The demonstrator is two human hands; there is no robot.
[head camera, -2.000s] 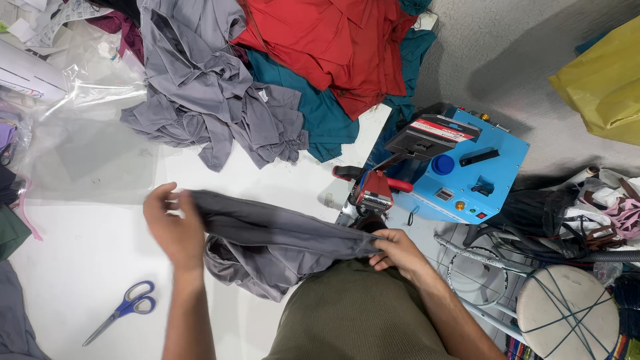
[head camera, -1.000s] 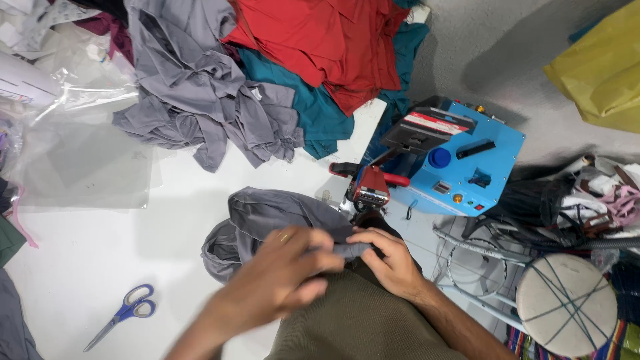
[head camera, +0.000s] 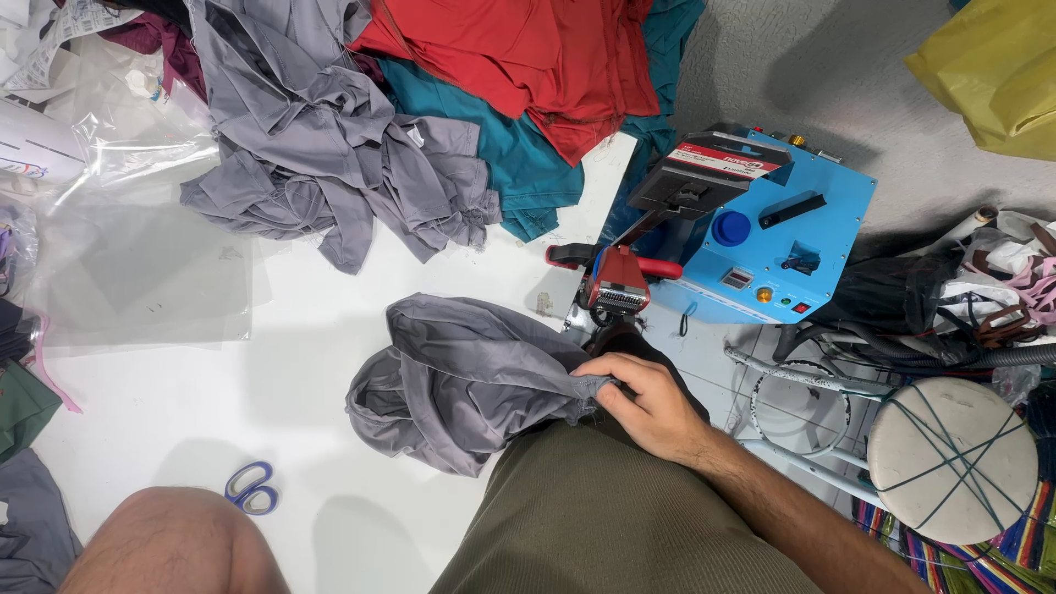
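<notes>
My right hand [head camera: 648, 404] pinches a frayed end of a gray fabric garment [head camera: 462, 379] between thumb and fingers, at the lap's edge. The rest of that garment lies bunched in loose folds on the white table. My left hand is out of the frame. At the lower left a rounded bare part of a limb [head camera: 177, 544] covers the blades of a pair of scissors; only the blue and gray handles [head camera: 252, 488] show.
Gray garments [head camera: 330, 157], red fabric [head camera: 528, 58] and teal fabric [head camera: 495, 148] lie piled at the back. Clear plastic bags [head camera: 140, 272] are on the left. A tape dispenser [head camera: 619, 280], a blue machine [head camera: 775, 239] and a round stool [head camera: 953, 458] stand on the right.
My left hand has left the gray garment and the view. My right hand still holds the garment's end. The limb at the lower left now covers the scissors' blades, which showed before.
</notes>
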